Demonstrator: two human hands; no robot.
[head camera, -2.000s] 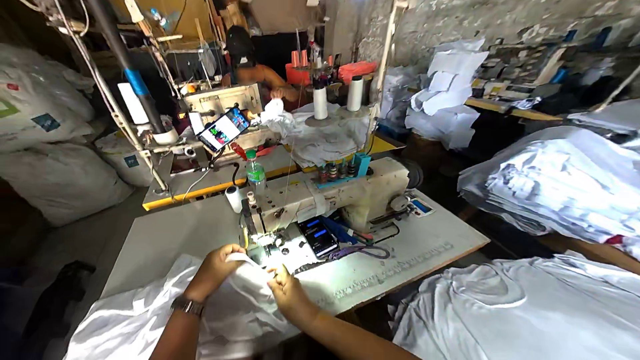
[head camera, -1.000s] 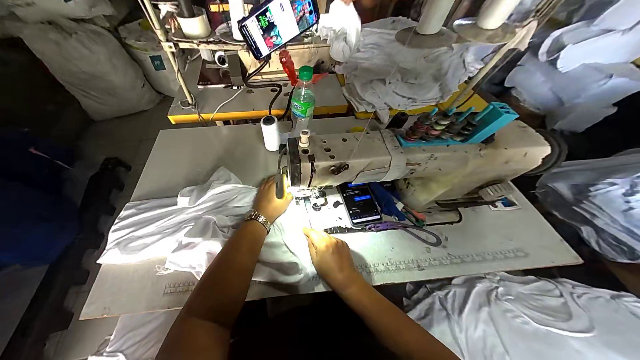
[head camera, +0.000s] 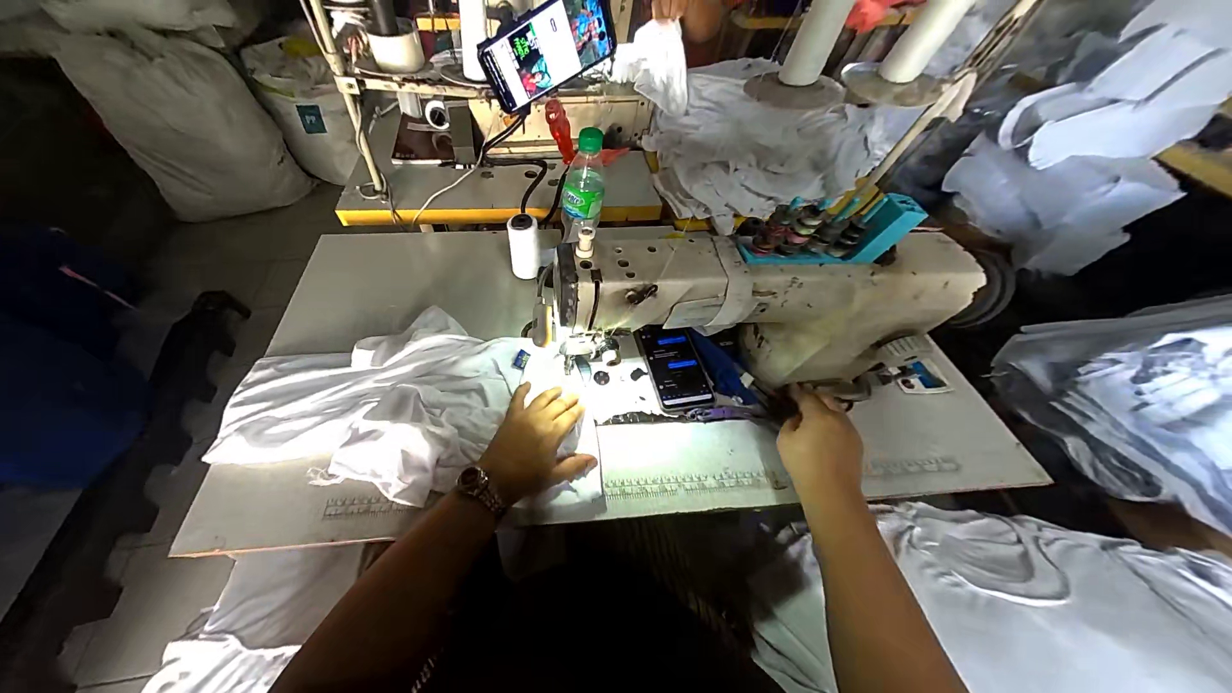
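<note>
White fabric (head camera: 414, 399) lies bunched on the left of the sewing table, with one end beside the needle area of an industrial sewing machine (head camera: 674, 279). My left hand (head camera: 541, 438), with a watch at the wrist, rests on this fabric with its fingers spread, just in front of the presser foot. At the right, my right hand (head camera: 818, 438) reaches to dark, small items near the machine's base; its fingertips are partly hidden, so a grip cannot be made out. Between the hands, a smartphone (head camera: 677, 371) lies under the machine arm beside blue cloth (head camera: 722, 366) and purple-handled scissors or a similar tool.
A thread cone (head camera: 524, 247) and a plastic bottle (head camera: 582, 188) stand behind the machine head. A teal rack of bobbins (head camera: 885, 231) sits on the machine arm. Another phone (head camera: 547, 48) is mounted above. White garments (head camera: 1001, 587) lie at the lower right. A person's hand shows at the top.
My right hand has moved right, from the fabric near the needle to the items by the machine's base. My left hand has drawn back from the needle and now lies flat on the fabric.
</note>
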